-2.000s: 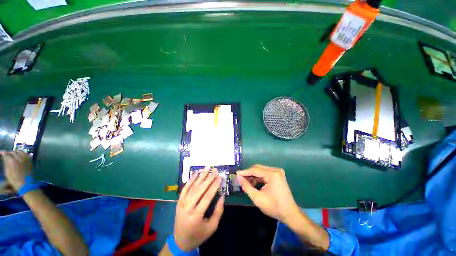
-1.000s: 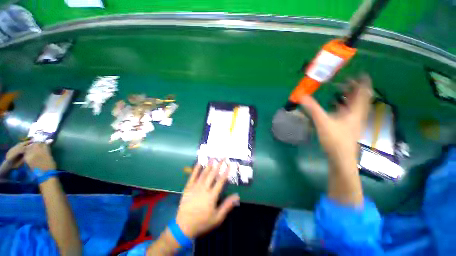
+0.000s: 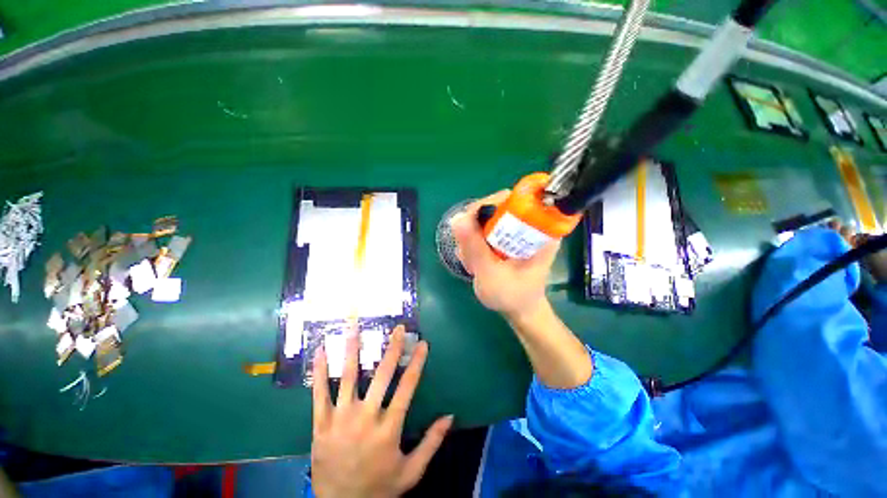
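The tablet unit lies on the green bench in front of me, its silver-white middle crossed by an orange tape. A short amber flex tail sticks out at its lower left. My left hand lies spread, fingertips on the unit's near end, holding nothing. My right hand is closed around the orange electric screwdriver, over the screw dish. The dish is mostly hidden behind the hand, and so is the tool's tip.
A pile of flex modules and white strips lie left. Stacked units lie right of the screwdriver. A ribbed metal hanger runs up from the tool. A person's blue sleeve and a black cord are at the right.
My right hand has left the unit's end and taken hold of the screwdriver, now upright over the dish. My left hand stays at the unit, fingers now spread. The view has shifted to the right.
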